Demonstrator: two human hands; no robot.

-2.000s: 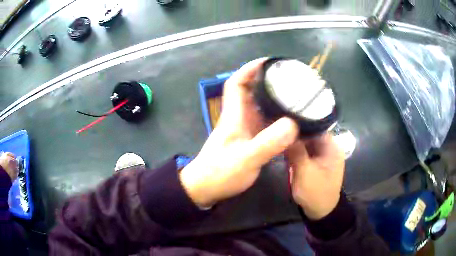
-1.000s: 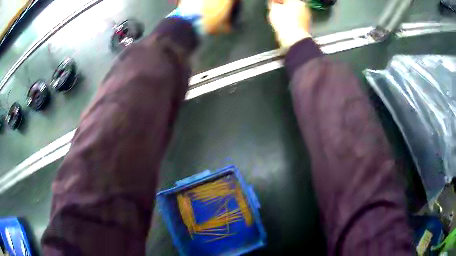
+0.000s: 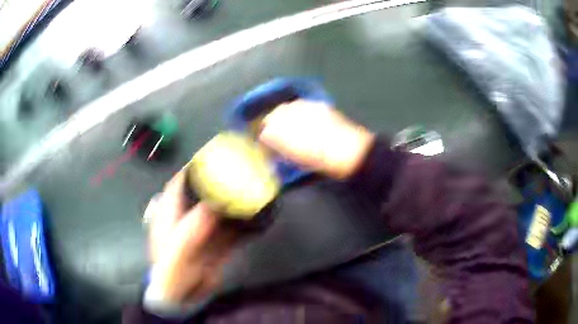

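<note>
The frame is blurred. My left hand (image 3: 184, 243) holds a black round housing with a pale yellow disc face (image 3: 234, 176) turned up towards me. My right hand (image 3: 317, 138) is over the blue pin bin (image 3: 279, 88), with its fingertips at the bin's left part, just right of the held unit. Blur hides whether the fingers hold a pin. The bin's contents are mostly hidden by the hand.
A black unit with a green edge and red wire (image 3: 150, 140) lies at left. Dark units stand beyond the pale rail (image 3: 190, 54). A blue tray (image 3: 26, 243) is far left, a shiny disc (image 3: 419, 140) right, a plastic bag (image 3: 507, 69) upper right, a blue tank (image 3: 539, 237) lower right.
Both hands have come back from beyond the rail to near me. The left now holds a yellow-faced unit; the right is at the pin bin. The view has shifted.
</note>
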